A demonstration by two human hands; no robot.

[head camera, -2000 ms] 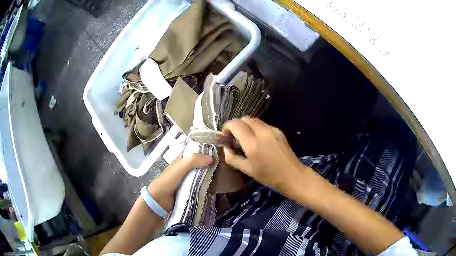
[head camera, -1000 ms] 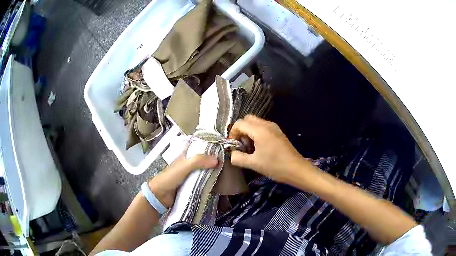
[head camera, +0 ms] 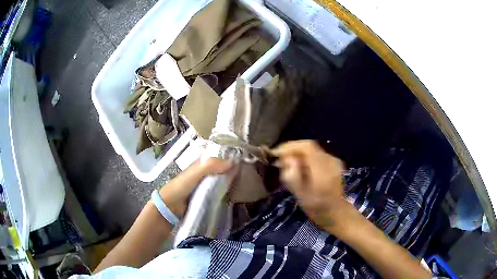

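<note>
A thick bundle of brown and whitish cut pieces [head camera: 202,204] lies over my lap, its far ends spread beside the bin. A pale fabric strip [head camera: 233,141] goes round its middle. My left hand [head camera: 210,173] grips the bundle just below the strip, with the fingers partly hidden. My right hand [head camera: 311,173] is blurred and pinches the end of the strip at the bundle's right side. The lower part of the bundle is blurred.
A white plastic bin [head camera: 121,143] stands on the floor ahead, holding brown pieces [head camera: 207,41] and a crumpled heap of pieces [head camera: 158,117]. The white table's wooden edge [head camera: 406,68] curves along the right. A white panel [head camera: 38,147] stands at the left.
My right hand has moved right, away from the bundle, drawing the strip's end out with it. My left hand stays on the bundle.
</note>
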